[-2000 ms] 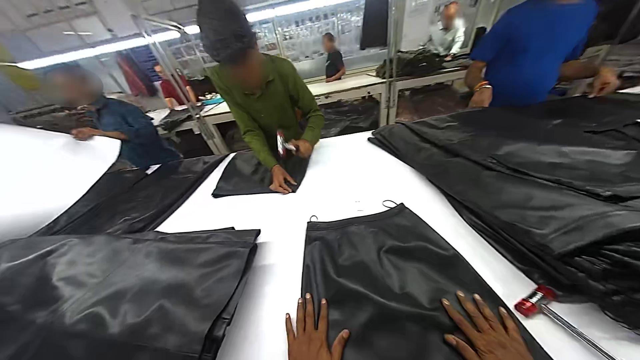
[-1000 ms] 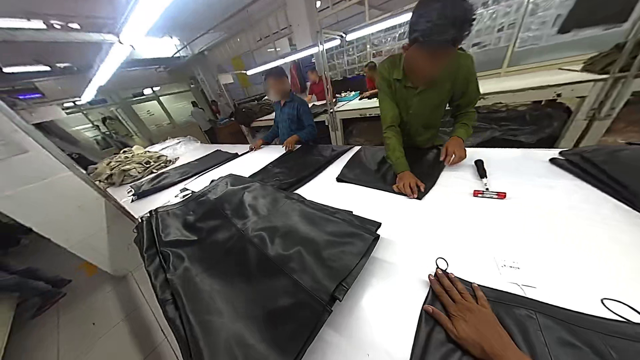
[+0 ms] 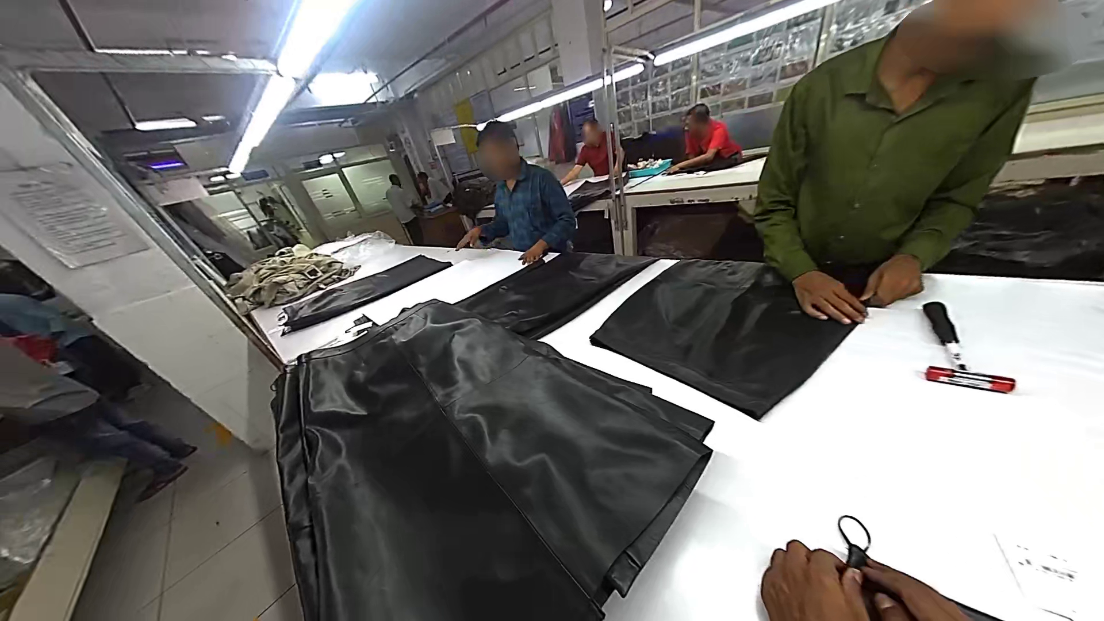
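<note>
At the bottom right, my left hand (image 3: 811, 582) has its fingers curled at the corner of a black, glossy garment. My right hand (image 3: 910, 595) meets it there, thumb and fingers pinching the same corner. A thin black loop (image 3: 854, 528) stands up from between the hands. Little of the garment shows; the rest is hidden by my hands or out of view. To the left lies a stack of black glossy skirts (image 3: 483, 448). Beyond my hands, a hand tool with a red cylindrical head and black handle (image 3: 970, 379) rests on the white table (image 3: 733, 509).
Across the table, a person in a green shirt (image 3: 871, 164) presses both hands on a black garment (image 3: 724, 328). Further left, a person in blue (image 3: 530, 207) stands by more black pieces (image 3: 561, 289). A crumpled beige cloth pile (image 3: 289, 276) lies near the left pillar.
My left hand lay flat on the black garment; now both hands are together at its looped corner. The person in green has let go of the red-headed tool. The view has swung left.
</note>
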